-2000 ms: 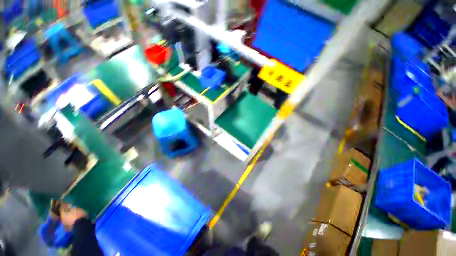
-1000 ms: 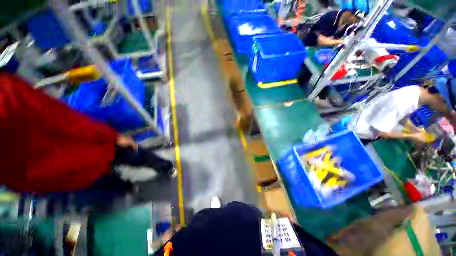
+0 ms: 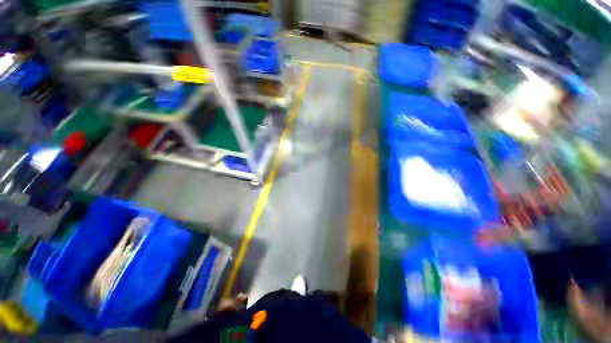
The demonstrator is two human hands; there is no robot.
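Note:
The frame is blurred. My left hand [image 3: 232, 303] is small and low beside my dark clothing; whether it holds anything cannot be told. My right hand is not in view. A deep blue bin [image 3: 522, 285] at the lower right holds pink-and-white material [image 3: 471, 303]. Behind it, a blue bin [image 3: 484, 191] shows a bright white patch, perhaps paper or bagged parts. At the lower left, a blue bin [image 3: 151, 268] holds a long pale bundle [image 3: 119, 260].
A grey aisle [image 3: 305, 208] with yellow edge lines runs ahead. Cardboard [image 3: 364, 221] lines the right bench. A white-framed rack [image 3: 231, 110] with a yellow sign [image 3: 190, 74] stands left. Another person's arm [image 3: 586, 308] is at the right edge.
The view has moved along the aisle. The person in red and the bin of yellow bundles have left view. Bins with white and pink contents now show on the right, a pale bundle left.

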